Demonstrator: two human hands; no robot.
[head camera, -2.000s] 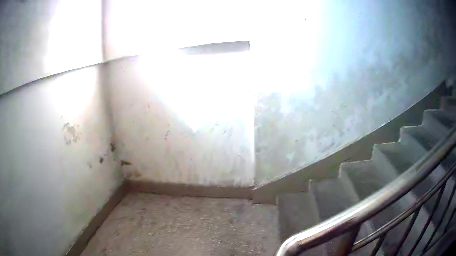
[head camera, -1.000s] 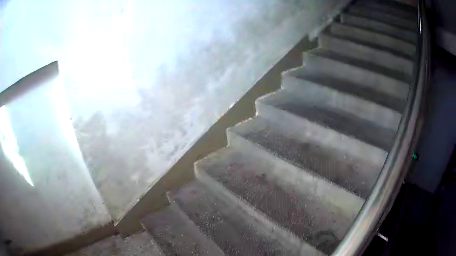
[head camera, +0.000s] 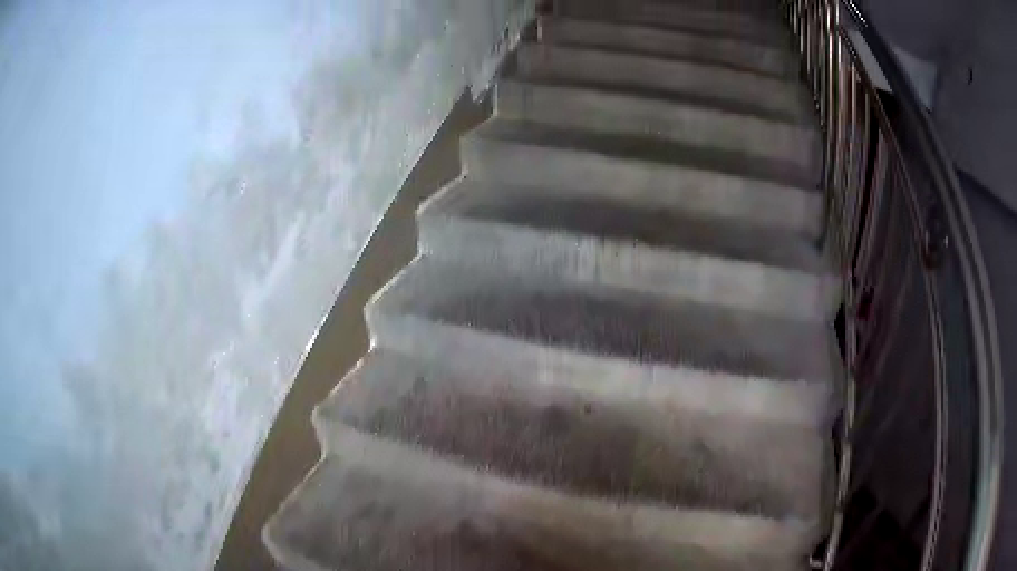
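Observation:
No hand shows in the head view; both my left hand and my right hand are out of the picture. Nearest in front of me is a flight of concrete stairs (head camera: 602, 318) that rises away from me, with pale risers and darker, worn treads. A shiny curved metal handrail (head camera: 974, 257) with thin metal bars below it runs up the right side of the stairs. The picture is somewhat blurred.
A pale, blotchy wall (head camera: 212, 223) stands along the left side. A brownish skirting band (head camera: 346, 301) follows the steps at its foot. Beyond the rail on the right are dark areas and a grey surface (head camera: 970, 100).
The view has turned right from the landing and corner wall to face up the stairs. The steps now fill the middle, and the rail stands further right with its bars showing.

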